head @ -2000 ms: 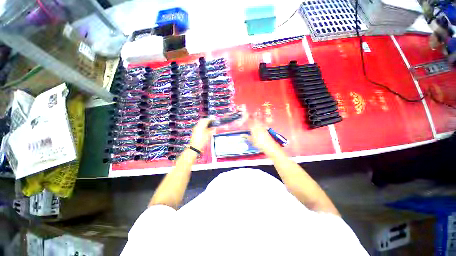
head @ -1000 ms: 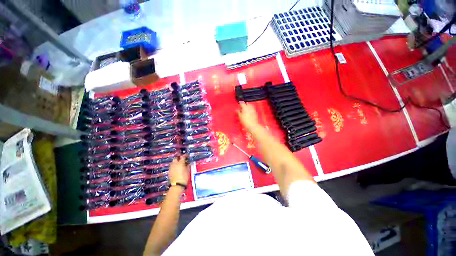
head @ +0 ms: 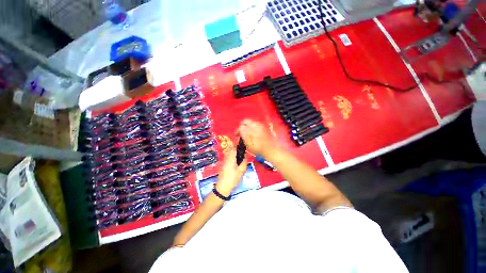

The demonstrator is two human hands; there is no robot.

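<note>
My left hand (head: 231, 172) holds a black housing (head: 241, 151) upright over the red cover near the table's front edge. My right hand (head: 254, 137) is at the top end of the same housing, its fingers closed around that end; whether it also holds something else cannot be told. A screwdriver (head: 266, 163) lies partly hidden under my right forearm. A blue-white flat sheet (head: 248, 181) lies below my hands, partly covered by my left hand. Loose black housings (head: 296, 109) lie side by side right of my hands, with one or two more at their upper left.
Bagged units (head: 152, 154) lie in dense columns on the left. Beyond them are small open boxes (head: 139, 80) and a blue parts bin (head: 129, 49). A teal box (head: 223, 34) and a perforated tray (head: 303, 19) stand at the back. A black cable (head: 351, 77) crosses the right side.
My left hand has left the bagged units and my right hand has come back from the loose housings. Both now meet at a housing in front of me. The view has shifted.
</note>
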